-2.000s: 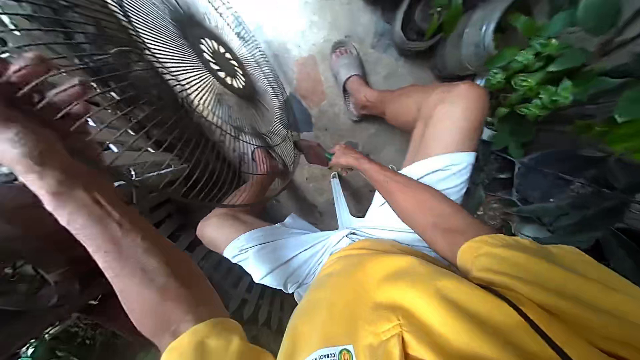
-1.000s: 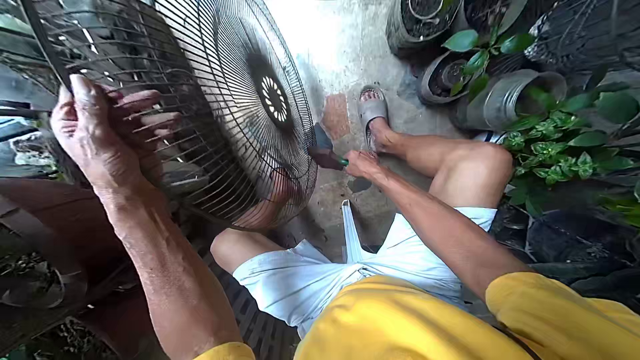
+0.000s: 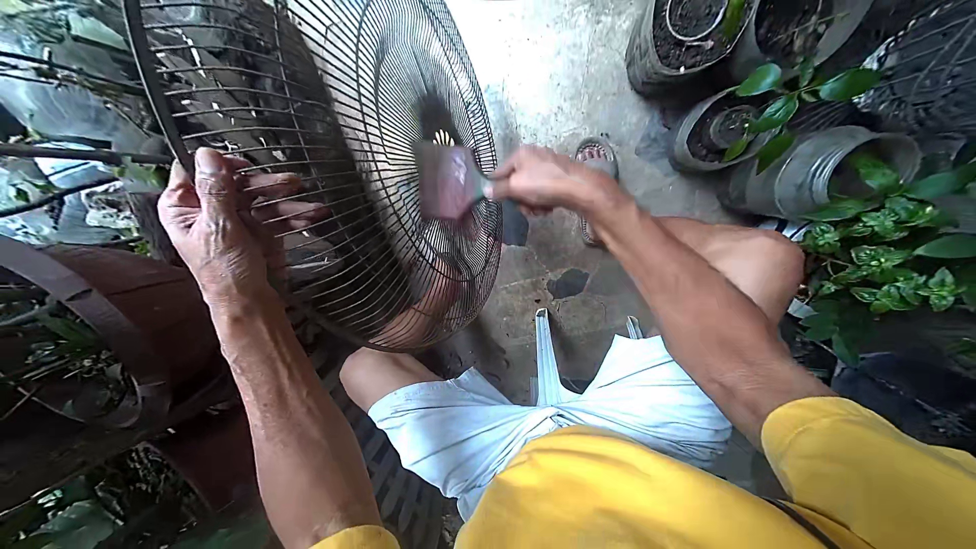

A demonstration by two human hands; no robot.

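Observation:
A dark round wire fan guard stands tilted at the left, its open side toward the left edge of the view. My left hand grips its outer rim, with the fingers curled between the wires. In my right hand is the green handle of a flat brush, its wide reddish head blurred by motion. The brush head lies over the outer face of the guard, just below the pale centre; whether it touches the wires I cannot tell.
Potted plants in cut plastic containers line the right side. A large brown pot and branches are at the left. My sandaled foot rests on the concrete floor, and my knees are spread below the guard.
My right hand has moved the brush from the guard's lower right edge up toward its centre. My left hand still holds the rim. The brush head now shows broad side on.

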